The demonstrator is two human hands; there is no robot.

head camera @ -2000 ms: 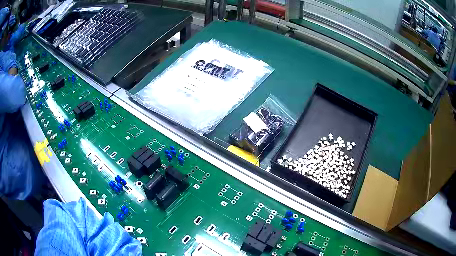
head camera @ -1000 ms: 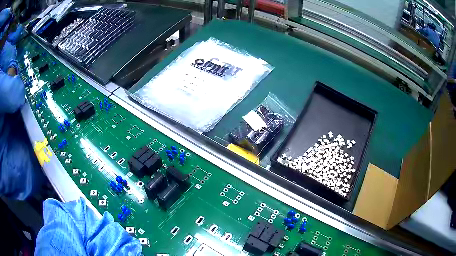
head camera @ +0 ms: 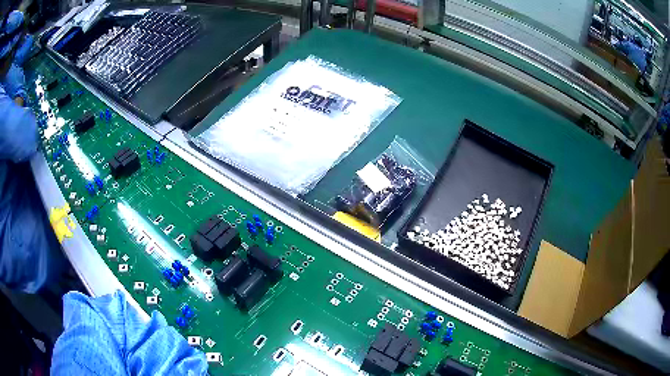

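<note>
The long green circuit board [head camera: 169, 192] runs from the upper left to the bottom right. It carries black relays [head camera: 215, 238] in pairs, black cylindrical parts [head camera: 241, 283] beside them, and clusters of blue disc parts [head camera: 176, 273]. A blue sleeve [head camera: 121, 338] reaches over the board's near edge at the bottom left; no hand shows at it. Neither my left hand nor my right hand is in the picture. The black component tray [head camera: 507, 158] lies beyond the rail with a pile of small white pieces [head camera: 481, 246] at its near end.
A large plastic bag [head camera: 294, 128], a small zip bag [head camera: 389, 187] and a yellow item [head camera: 357, 227] lie on the green mat. An open carton [head camera: 588, 272] stands at the right. A dark rack [head camera: 139, 51] is further up. A person in blue [head camera: 18, 176] works at the far left.
The board and its parts have shifted slightly toward the lower right along the rail. The blue sleeve at the bottom left stays in place. The person at the far left has moved their arms slightly.
</note>
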